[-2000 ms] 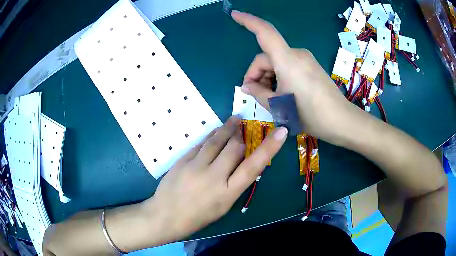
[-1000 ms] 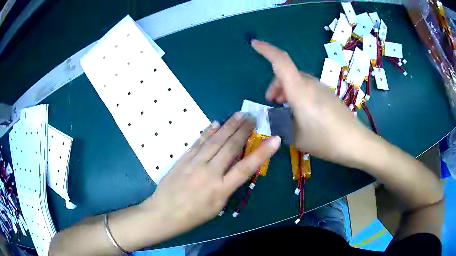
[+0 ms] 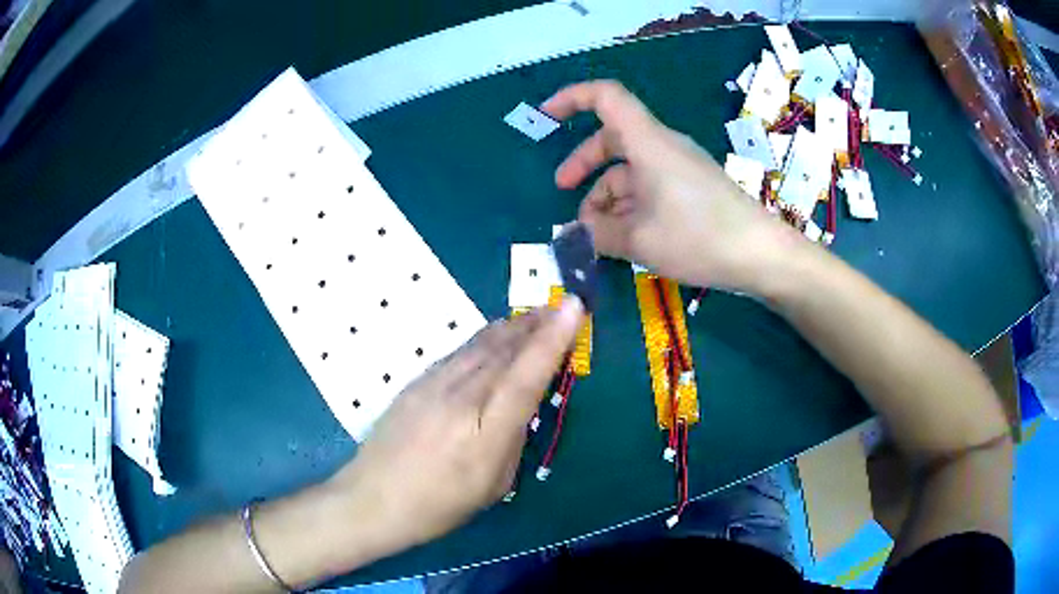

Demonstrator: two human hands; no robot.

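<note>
My left hand lies low with its fingertips at the lower end of a dark grey pouch cell. White-faced padded cells with orange ends and red-black leads lie at its fingertips, partly covered. My right hand is above, thumb side close to the dark cell's top; whether it touches is unclear. A small white pad with a dark dot clings to its index fingertip. A column of orange waiting cells stands to the right. The dotted white pad sheet lies to the left.
A loose pile of padded cells with leads lies at upper right. A clear crinkled bag is at far right. More pad sheets and a curled smaller sheet lie at far left. A pale rail runs behind the green mat.
The dark cell and both hands have shifted left. My right fingers have spread, and the pad on the index fingertip now shows its white face. More of the orange column is uncovered.
</note>
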